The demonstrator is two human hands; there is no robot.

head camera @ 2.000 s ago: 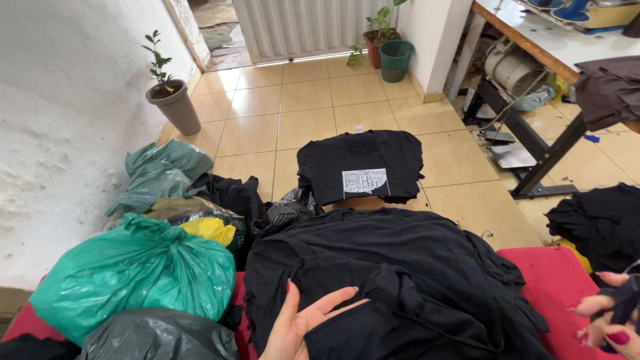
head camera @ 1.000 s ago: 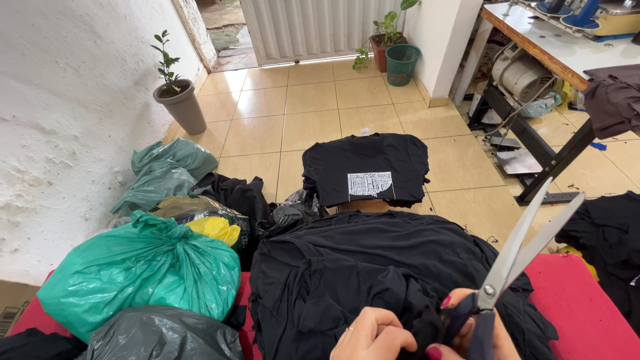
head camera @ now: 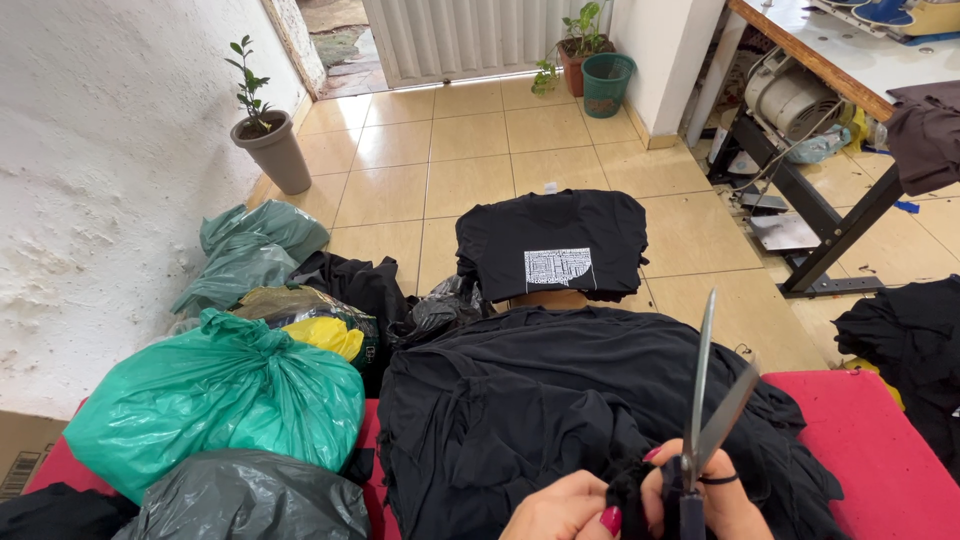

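Note:
Black fabric garments (head camera: 510,397) lie heaped in front of me. At the lower edge, my left hand (head camera: 562,510) pinches a bunched piece of black fabric (head camera: 628,491). Right beside it, my right hand (head camera: 709,495) holds dark-handled scissors (head camera: 697,450), their blades apart and pointing up, and its fingertips touch the same bunched fabric. Part of both hands is cut off by the frame's lower edge. Beyond the heap, a stack of black T-shirts (head camera: 502,232) with a white print on the top one rests on a support that is mostly hidden.
A tied green plastic bag (head camera: 217,397) and a grey plastic bag (head camera: 255,499) sit at left on a red padded surface (head camera: 855,442). Potted plants (head camera: 274,154) stand farther off. At right are a worktable (head camera: 832,67) with a motor beneath and more black fabric (head camera: 907,345) on the floor.
Two seconds ago my left hand was spread over the heap and my right was at the far right. Both are now together at the fabric, and the scissors show upright from one second ago.

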